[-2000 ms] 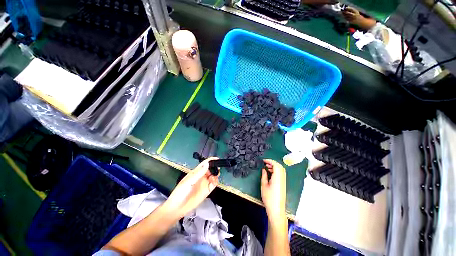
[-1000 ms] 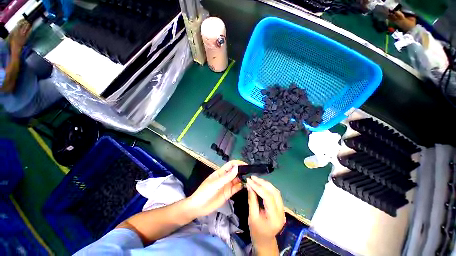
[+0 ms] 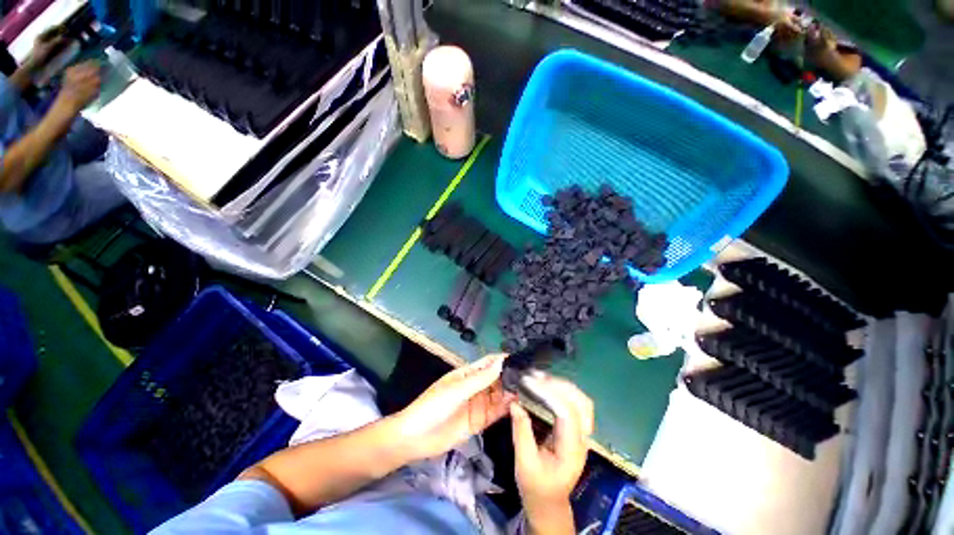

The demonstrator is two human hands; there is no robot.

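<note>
My left hand (image 3: 460, 405) holds a black housing (image 3: 523, 368) at the bench's front edge. My right hand (image 3: 552, 434) is close against it, with its fingers on the near end of the housing; that end is blurred, and I cannot tell whether a small insert is between the fingers. A loose heap of small black inserts (image 3: 565, 274) lies just beyond my hands and runs into the tipped light-blue mesh basket (image 3: 649, 136). More housings (image 3: 469, 246) lie side by side left of the heap, with a few others (image 3: 463, 309) nearer the edge.
Slanted rows of black finished parts (image 3: 774, 355) lie on a pale sheet (image 3: 722, 460) at right. A white crumpled cloth (image 3: 669, 311) lies beside them. A pink bottle (image 3: 450, 105) stands by the post. A bagged tray stack (image 3: 178, 157) and dark blue crate (image 3: 199, 418) are left. Other people work at left and top right.
My right hand has moved from beside the heap to the housing in my left hand. The housing has changed its tilt slightly since a second ago. The view has shifted.
</note>
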